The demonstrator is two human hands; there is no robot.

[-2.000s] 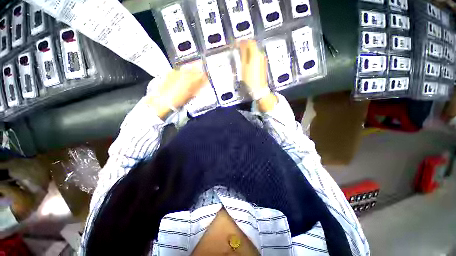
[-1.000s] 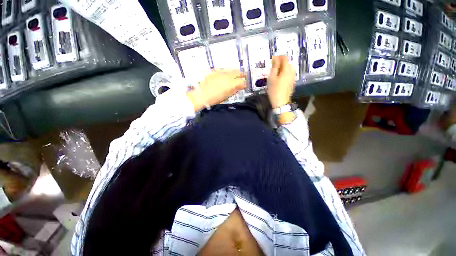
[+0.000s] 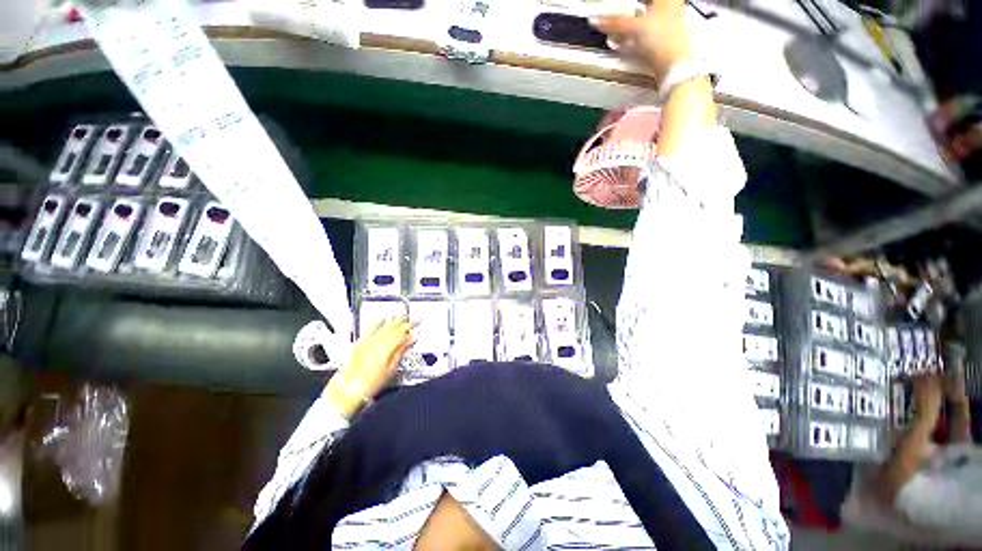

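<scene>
The clear blister tray [image 3: 587, 323] lies flat in front of me, with white devices with dark ovals in two rows. My left hand [image 3: 377, 361] rests over its lower left pocket, fingers a little apart, with nothing seen in it. My right hand [image 3: 651, 41] is stretched to the white shelf at the top, fingertips at the right end of a dark oblong piece [image 3: 569, 29]; whether they grip it is unclear. A white label strip [image 3: 232, 161] hangs down from the upper left to the tray's left side, beside a white roll [image 3: 314, 347].
Stacked filled trays [image 3: 129, 231] lie at left, and more trays [image 3: 829, 361] at right. A pink fan [image 3: 614, 167] stands under my right forearm at the shelf edge. Clear plastic waste [image 3: 92, 441] is low left. Another person's arm [image 3: 926, 425] shows at far right.
My right hand has left the tray and moved far forward to the shelf. My left hand stays at the tray's left part. The view has tilted up, bringing the shelf and pink fan into sight.
</scene>
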